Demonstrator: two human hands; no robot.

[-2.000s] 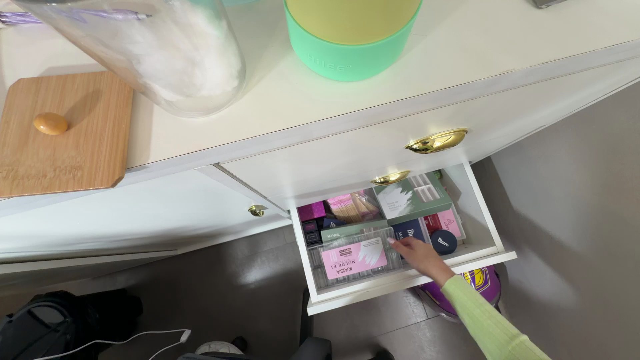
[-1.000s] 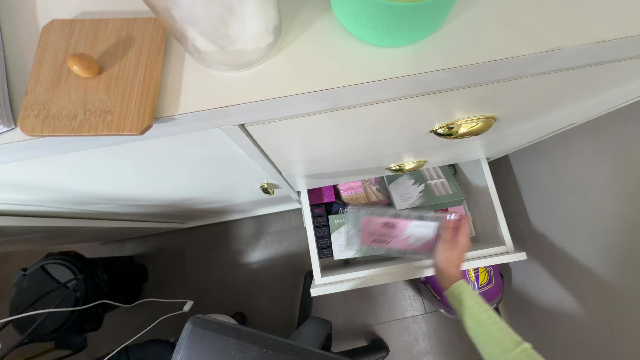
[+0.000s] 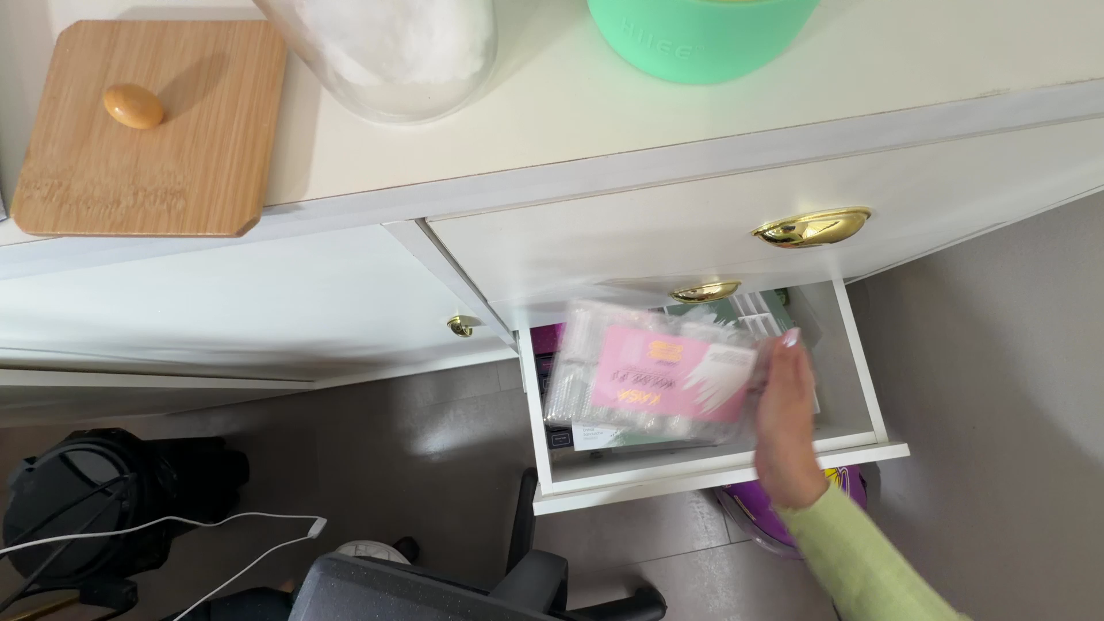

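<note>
My right hand (image 3: 787,423), in a light green sleeve, grips the right end of a clear plastic pack (image 3: 647,373) with a pink and white printed label. The pack is slightly blurred and held above the pulled-out white drawer (image 3: 716,477). Below it, partly hidden, lie a green and white box (image 3: 759,312), a white printed packet (image 3: 599,436) and small dark boxes (image 3: 561,438) along the drawer's left side. My left hand is out of view.
On the white countertop stand a bamboo lid (image 3: 198,103) with a round knob, a clear jar (image 3: 405,60) with white contents and a mint-green container (image 3: 699,39). Brass cup handles (image 3: 815,228) jut from the fronts. A black chair (image 3: 388,591) and white cable (image 3: 198,520) are below.
The pack lay in the drawer in the earliest frame; my right hand has lifted it out above the drawer. The view has shifted somewhat.
</note>
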